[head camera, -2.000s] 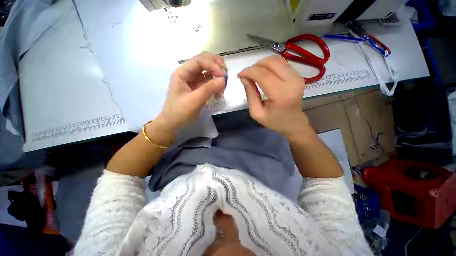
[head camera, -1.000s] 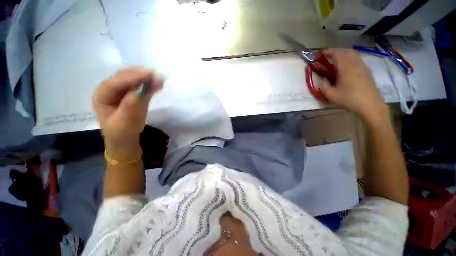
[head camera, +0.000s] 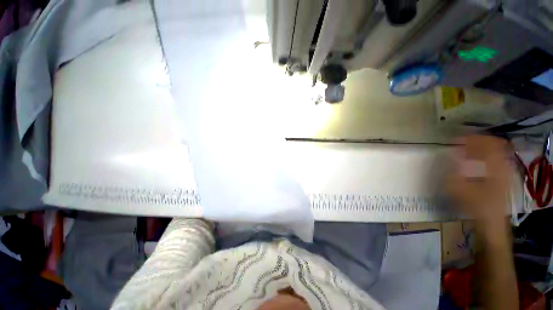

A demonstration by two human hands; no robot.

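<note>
A pale fabric piece [head camera: 233,139] lies as a long strip over the white table, glaring under the lamp, its near end hanging over the front edge. The sewing machine head [head camera: 370,30] stands behind and to the right, with the presser foot and needle area [head camera: 317,95] right of the strip. My right hand [head camera: 485,166] is blurred over the table's right end; whether it holds anything cannot be told. My left hand is hidden; only its sleeve shows, reaching to the table's front edge.
Red-handled scissors [head camera: 538,180] lie at the far right, beyond my right hand. A blue-rimmed dial [head camera: 416,80] sits on the machine. Grey cloth [head camera: 35,115] hangs at the left table edge, and more grey cloth [head camera: 348,248] lies on the lap. Printed ruler marks run along the front edge.
The view has shifted, bringing the machine head in. My left hand, with its small dark piece, has gone out of sight at the table edge. My right hand is off the scissors.
</note>
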